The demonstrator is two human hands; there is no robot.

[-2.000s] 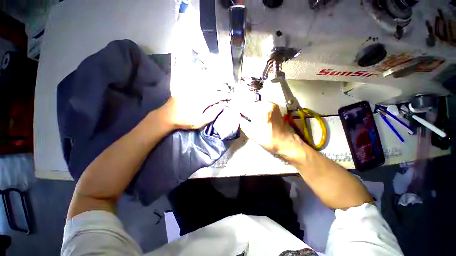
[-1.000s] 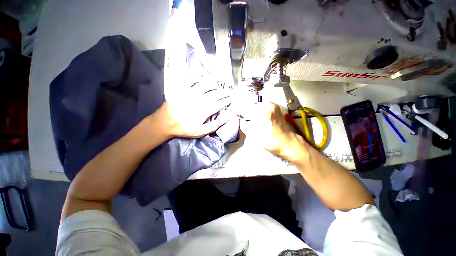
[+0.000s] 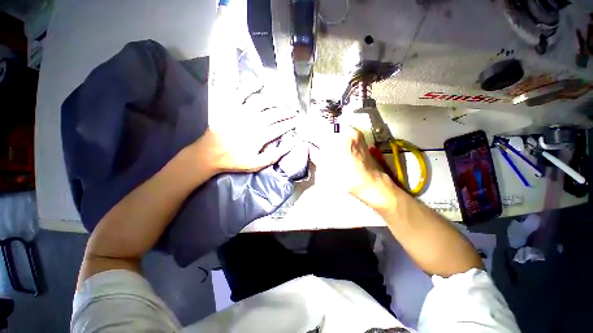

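Note:
A dark blue-grey garment [image 3: 140, 123] lies heaped on the table left of the needle area. Its near part runs under my left forearm to a small folded edge [image 3: 294, 159] between my hands. My left hand [image 3: 250, 133] lies on the cloth with fingers toward the needle area, partly washed out by glare. My right hand [image 3: 344, 159] is at the right of the folded edge, also washed out; its fingertips cannot be made out. The sewing machine [image 3: 416, 71] stands above, with its presser foot area lost in glare.
Scissors with yellow and red handles [image 3: 421, 170] lie beside my right hand. Right of them are a phone [image 3: 474, 175], blue pens [image 3: 515, 162] and a white marker [image 3: 560, 166]. The table's front edge [image 3: 338, 222] runs before my body. White scraps [image 3: 525, 240] lie below at the right.
My left hand and the garment heap have shifted slightly left in the view. The folded edge between my hands shows a little differently. My right hand stays about where it was.

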